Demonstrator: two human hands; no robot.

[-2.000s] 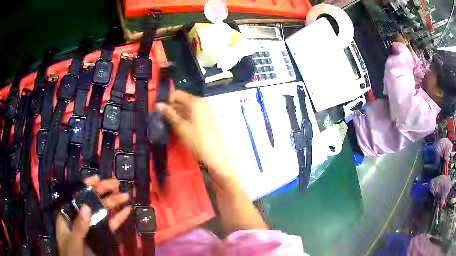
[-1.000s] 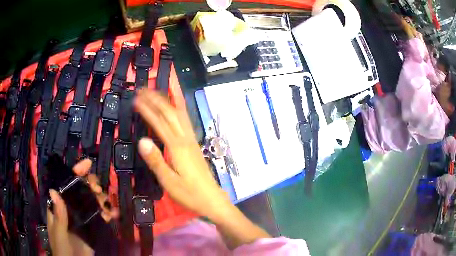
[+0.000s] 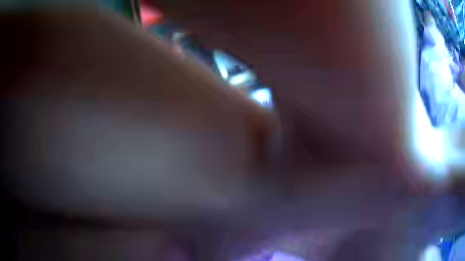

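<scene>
A large, dark, blurred shape (image 3: 127, 153) very close to the lens covers most of the view. It looks like part of a hand or fingers, but I cannot tell whether it is my left hand or my right hand. A second reddish-brown blurred mass (image 3: 346, 76) fills the centre right. The watches are hidden. Small bright, blurred patches (image 3: 234, 71) show through a narrow gap between the two masses, too unclear to name. I cannot see what either hand holds.
A small red patch (image 3: 151, 15) shows at the upper left. At the right edge, another person's pale, pinkish sleeve (image 3: 438, 81) is partly visible. Blue shapes (image 3: 451, 250) show at the lower right corner.
The view of the watches, red tray and clipboard is now almost fully blocked by blurred shapes near the lens. The hands seen over the tray before can no longer be made out there.
</scene>
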